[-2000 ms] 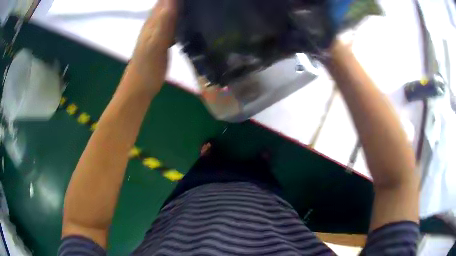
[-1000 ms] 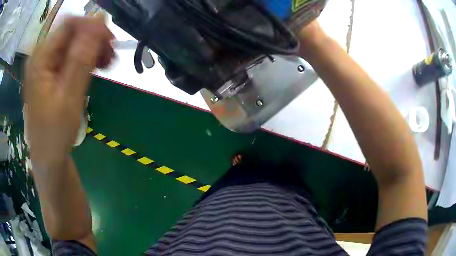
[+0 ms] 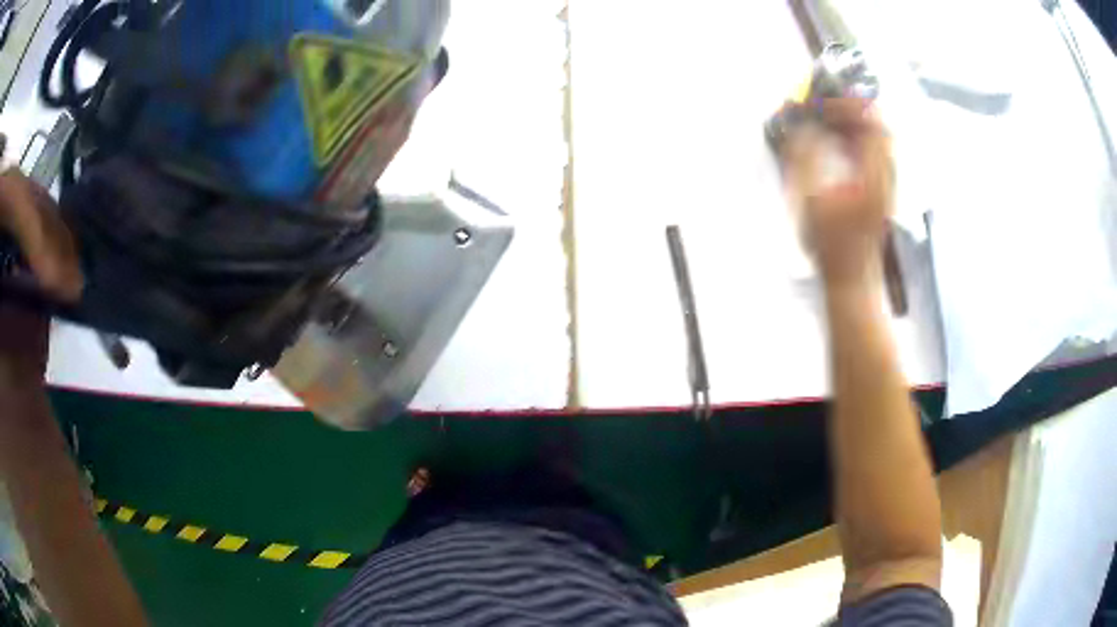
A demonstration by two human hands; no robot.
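Note:
The straight-knife cutting machine stands at the left, its blue housing with the yellow warning triangle blurred. Its shiny base plate lies on the table, and the rounded end sticks out past the red edge. My left hand, partly cut off by the left rim, is curled on the dark handle part of the machine. My right hand is blurred and closed around the dark spray can with a silver top, over the right part of the table; the fingers partly hide the can.
A thin dark metal strip lies near the white table's front edge. A brown seam line crosses the table. A longer dark bar lies partly behind my right hand. White sheeting hangs over the right edge. Striped tape marks the green floor.
The view has turned to the right. My right hand has left the machine and taken hold of the can. My left hand, raised and off the machine a second ago, is now on it.

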